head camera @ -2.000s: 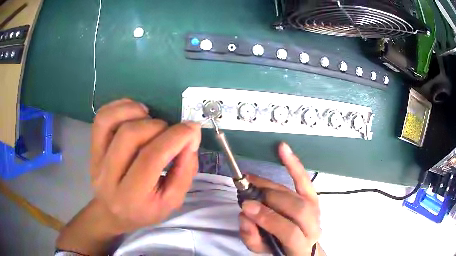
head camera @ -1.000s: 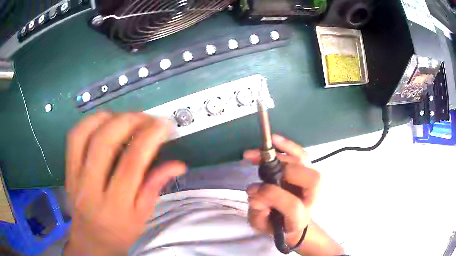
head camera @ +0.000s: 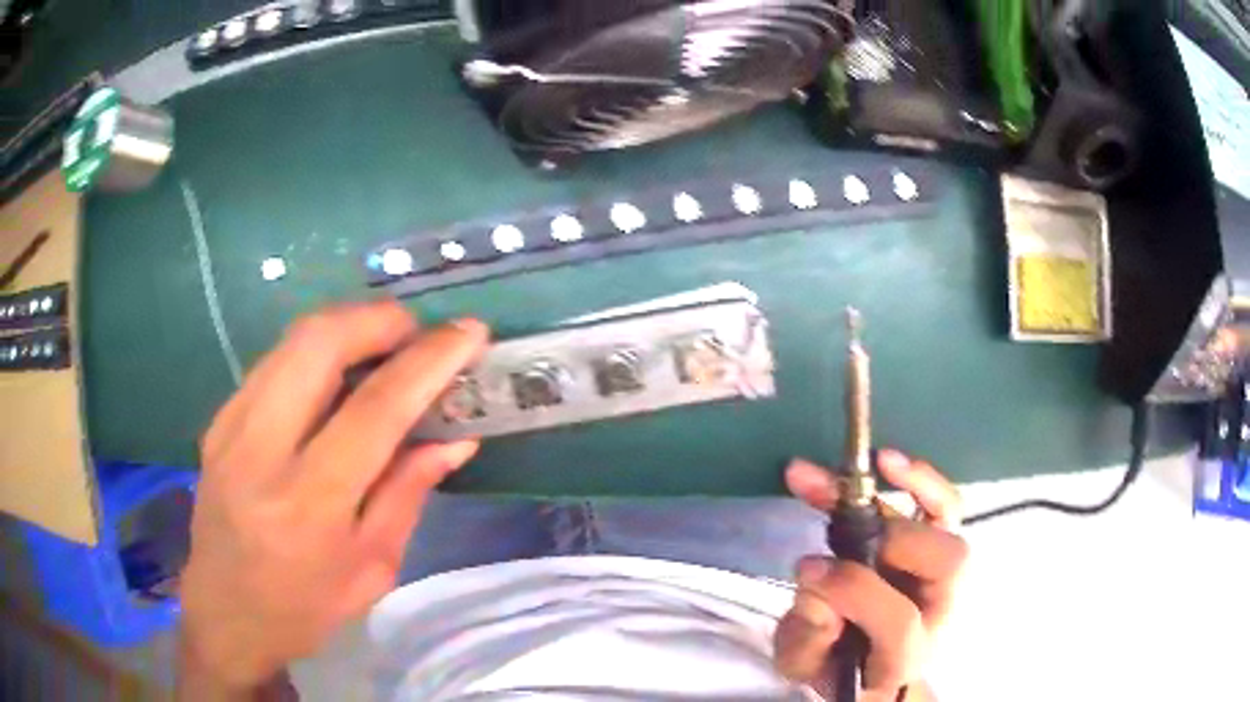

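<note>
My left hand (head camera: 322,480) grips the left part of the white light bar housing (head camera: 583,401) between thumb and fingers; the hand hides that end. Several round silver rings show along the housing, which looks slightly tilted above the green mat. My right hand (head camera: 877,562) holds the soldering iron (head camera: 860,425) by its black grip. The silver tip points up and away from me, to the right of the housing and apart from it. A black strip holder (head camera: 658,226) with a row of white discs lies beyond the housing.
A solder spool (head camera: 130,144) stands at left by tan cardboard (head camera: 48,439). Solder wire (head camera: 209,281) and a loose white disc (head camera: 273,268) lie on the mat (head camera: 343,151). A fan (head camera: 658,76) stands at the back, a sponge tray (head camera: 1057,261) at right. Blue stools show below.
My left hand has closed on the housing and tilted it. The iron tip has come away from the housing's right end. The view has shifted, and the spool now shows at left.
</note>
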